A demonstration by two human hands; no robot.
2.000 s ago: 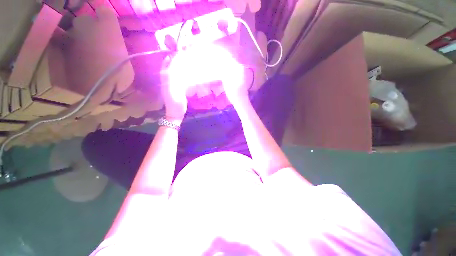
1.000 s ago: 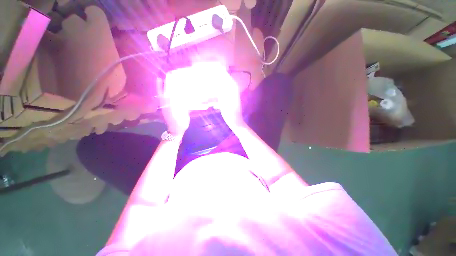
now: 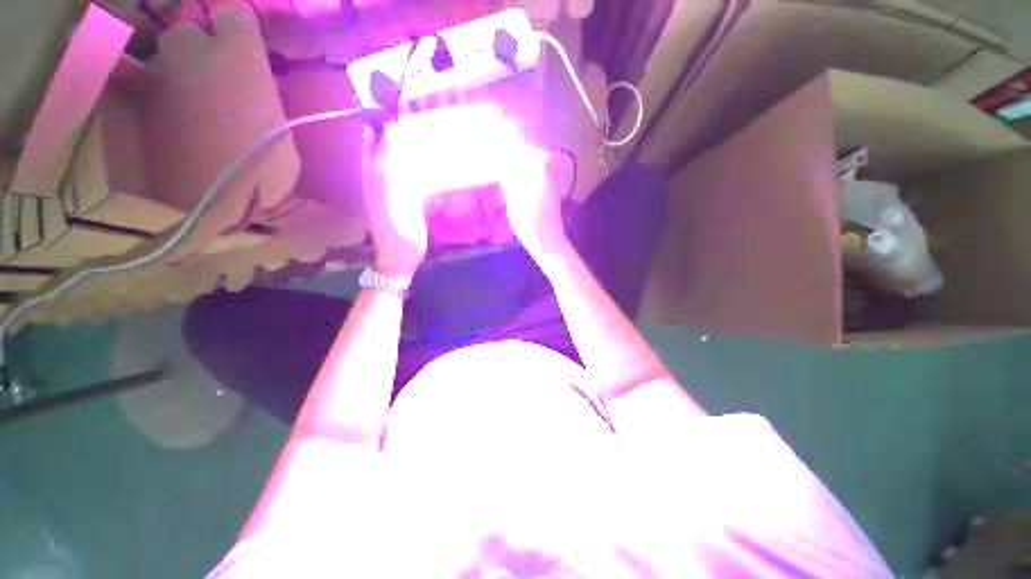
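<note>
A glowing pink-white lamp [image 3: 452, 147] washes out the middle of the picture, just below the white power strip [image 3: 443, 66] with several dark plugs. My left hand [image 3: 396, 221], with a bracelet at the wrist, reaches to the lamp's left side. My right hand [image 3: 535, 209] reaches to its right side. The fingers of both hands are lost in the glare, so whether they hold the lamp or small parts cannot be told.
Brown scalloped cardboard boxes [image 3: 221, 107] stand at the left, with a pale cable [image 3: 215, 187] across them. A white cord [image 3: 588, 102] loops right of the strip. A large open carton [image 3: 746, 226] holds clear bags [image 3: 887, 238]. Flattened cartons [image 3: 780, 45] lie behind it.
Compared with one second ago, both hands and the glow are higher in the picture, closer to the power strip. Brown cardboard shows again between the wrists.
</note>
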